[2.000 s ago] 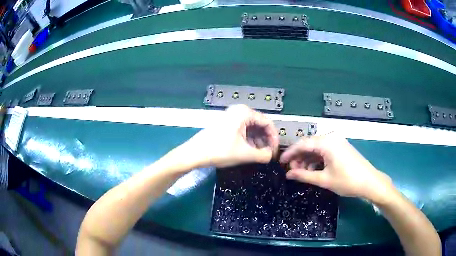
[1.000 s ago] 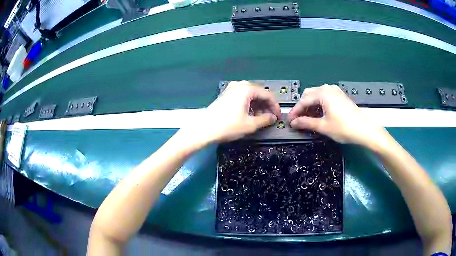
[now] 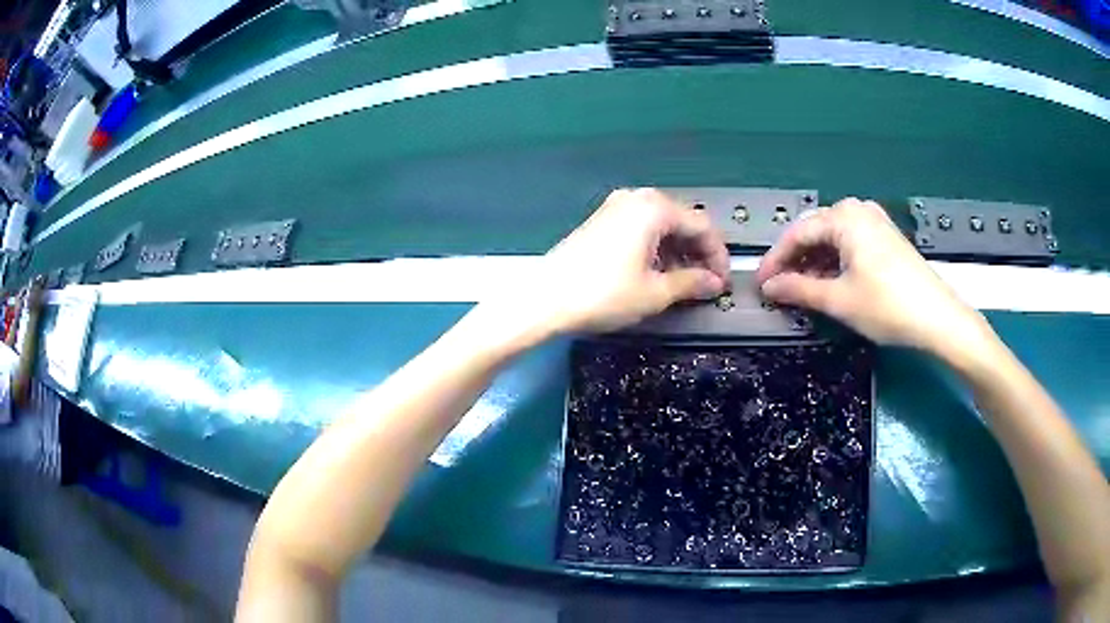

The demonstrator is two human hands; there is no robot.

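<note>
A grey block (image 3: 743,320) lies on the near white strip just beyond the parts tray. My left hand (image 3: 645,265) is over its left part, thumb and fingertips pinched together beside a round post. My right hand (image 3: 858,274) is over its right part, fingertips pinched at another post. Any ring between the fingertips is too small to tell. The black parts tray (image 3: 718,456) below holds many small shiny rings. A second grey block (image 3: 761,217) lies just beyond on the belt, partly hidden by my hands.
The green belt (image 3: 487,183) carries another grey block (image 3: 984,228) at the right and several smaller-looking ones at the left. Stacked blocks (image 3: 691,34) stand on the far white strip. A white card-like item (image 3: 71,341) lies at the left bench end. Red and blue items (image 3: 112,118) are at the upper left.
The view has shifted, so the tray and blocks appear further right. Both hands have moved from above the tray's far edge to the block's posts; the block now sits less covered by them.
</note>
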